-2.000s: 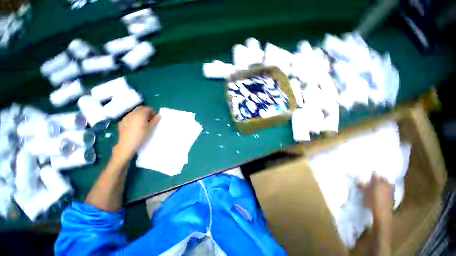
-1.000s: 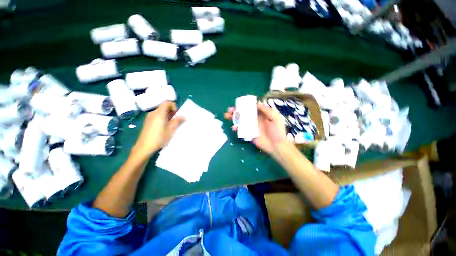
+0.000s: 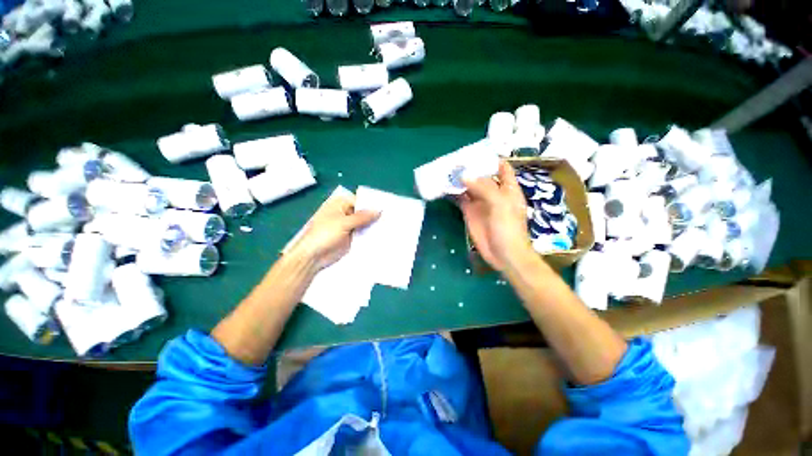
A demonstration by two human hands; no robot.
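Observation:
My left hand (image 3: 331, 233) is over the stack of white wrapping sheets (image 3: 343, 298) in front of me. Its thumb and fingers pinch the edge of one sheet (image 3: 393, 233), which is turned out to the right of the stack. My right hand (image 3: 495, 214) holds a white cylinder unit (image 3: 458, 170) by its right part, left of the small cardboard box (image 3: 583, 209). The unit lies tilted, its left end lower. The box holds round discs (image 3: 545, 203), dark and white, partly hidden by my right hand.
White cylinder units are piled at the left (image 3: 89, 261) and right (image 3: 703, 200), with several more at the back (image 3: 323, 101). A large carton (image 3: 788, 374) with white pieces (image 3: 717, 374) stands below the bench edge at right. Tiny scraps dot the green bench (image 3: 427, 307).
My right hand went from the large carton to the bench and now holds a white unit beside the box. My left hand has drawn one sheet out to the right of the stack.

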